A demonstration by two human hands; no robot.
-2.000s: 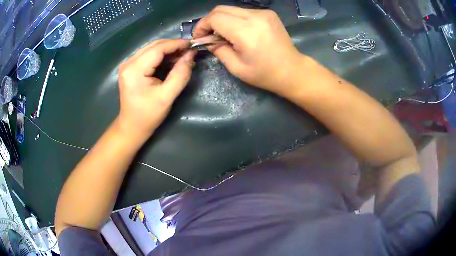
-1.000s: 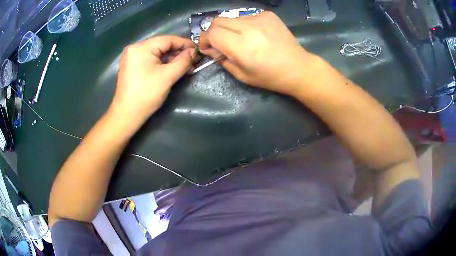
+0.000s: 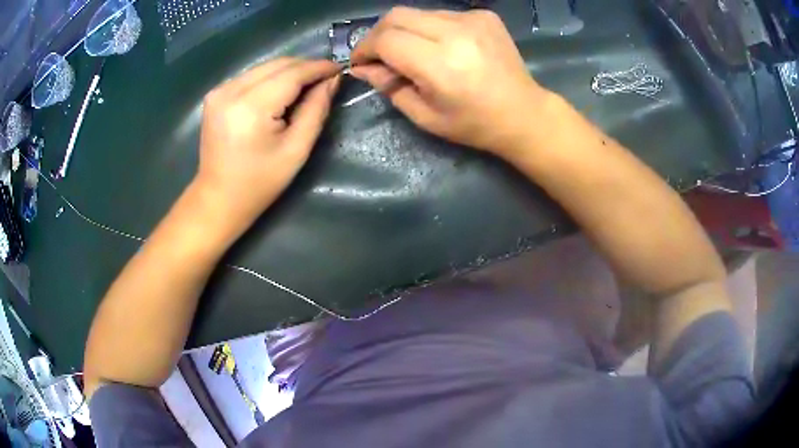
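My left hand (image 3: 258,118) and my right hand (image 3: 451,74) meet at the fingertips over the upper middle of the mat. They pinch a tiny component (image 3: 347,68) between them, too small and covered to make out. A thin metal tool, perhaps tweezers (image 3: 359,98), sticks out below my right fingers. The circuit board (image 3: 344,41) lies on the mat behind my hands, mostly hidden by my right hand; its left end with a round part shows.
Clear plastic cups (image 3: 112,28) and a white stick (image 3: 79,127) are at the left. A perforated sheet (image 3: 186,12) is upper left, coiled wire (image 3: 627,82) at right. Solder wire (image 3: 285,289) runs under my left forearm across the dark green mat (image 3: 394,227).
The board came into view behind my hands, then my right hand moved slightly up and covered more of it. The thin tool has shifted beneath my right fingers. My fingertips stay together.
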